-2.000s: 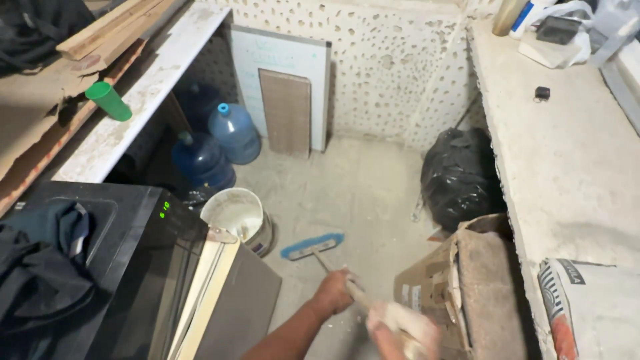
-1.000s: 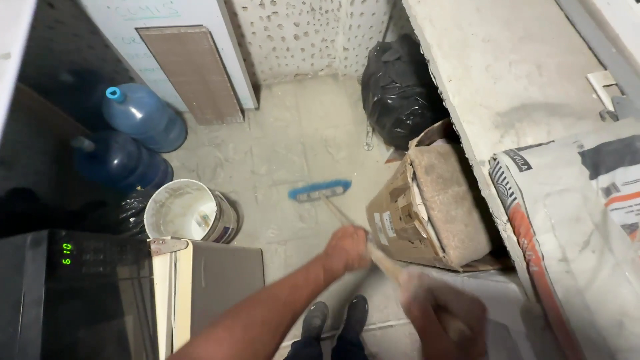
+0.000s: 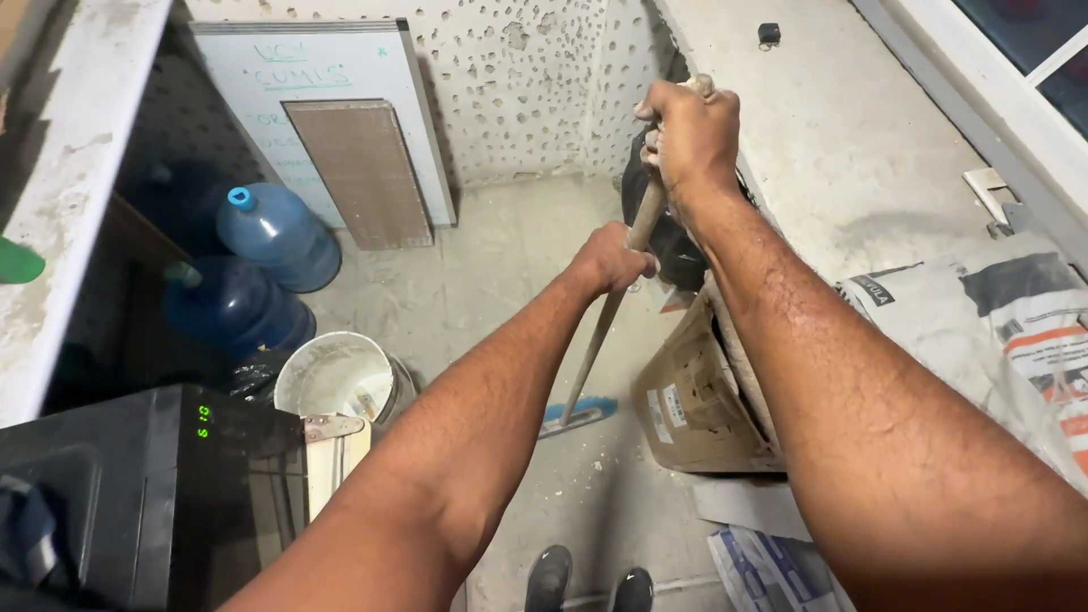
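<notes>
Both my hands grip the wooden handle (image 3: 605, 327) of a push broom. My right hand (image 3: 693, 136) is closed around its top end, while my left hand (image 3: 616, 257) holds it lower down. The handle slopes down to the blue broom head (image 3: 580, 415), which rests on the dusty tile floor (image 3: 501, 263) left of a cardboard box (image 3: 701, 399). Small white crumbs (image 3: 597, 466) lie on the floor just below the broom head. My left forearm may cover part of the floor and the bucket's side.
At left stand a white bucket (image 3: 336, 374), blue water jugs (image 3: 276, 238) and a black microwave (image 3: 93, 493). A whiteboard (image 3: 425, 127) and brown panel (image 3: 361, 174) lean at the wall. A black bag (image 3: 680, 255) stands behind the box; a ledge (image 3: 816, 136) with sacks (image 3: 960, 331) runs along the right.
My right hand has risen from low in the view to above my left, and the handle now stands steeper. Both hands stay on it. The view has shifted.
</notes>
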